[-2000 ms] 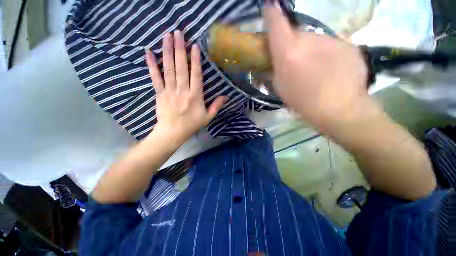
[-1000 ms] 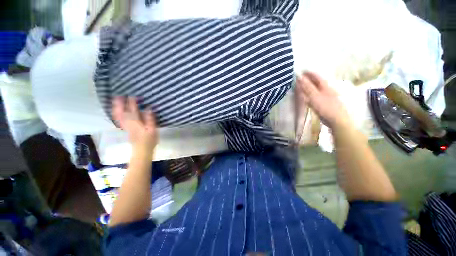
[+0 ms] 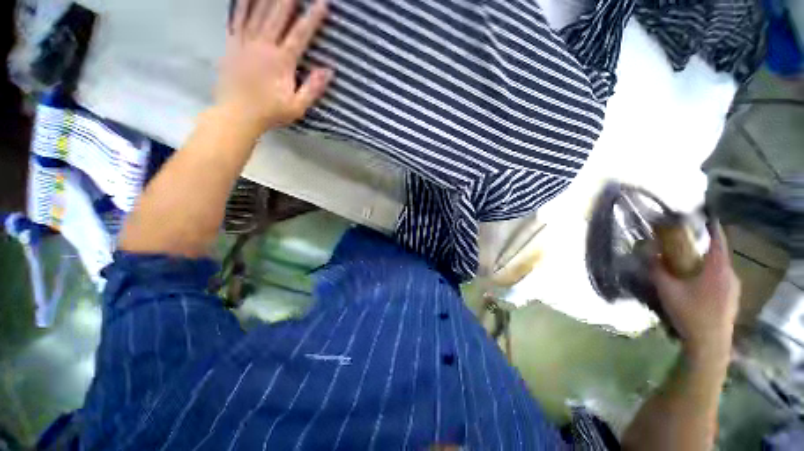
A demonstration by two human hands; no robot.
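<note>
The striped garment (image 3: 458,97), dark with narrow white stripes, lies over the pale pressing board (image 3: 141,70). A bunched striped piece hangs from its near edge. My left hand (image 3: 264,70) lies with fingers spread on the garment's left part, its fingertips near the top edge of the picture. My right hand (image 3: 696,291) is closed around the wooden handle of the steam iron (image 3: 617,238), at the right, apart from the garment. The iron and this hand are blurred.
White cover cloth (image 3: 652,132) lies under and right of the board. More dark striped cloth (image 3: 705,35) lies at the upper right. Striped and white papers or straps (image 3: 84,158) hang at the left. Greenish floor (image 3: 564,352) shows below the table.
Since one second ago, my right hand has moved right and taken hold of the iron. My left hand now lies flat on the garment. The view has shifted, and the garment appears further right.
</note>
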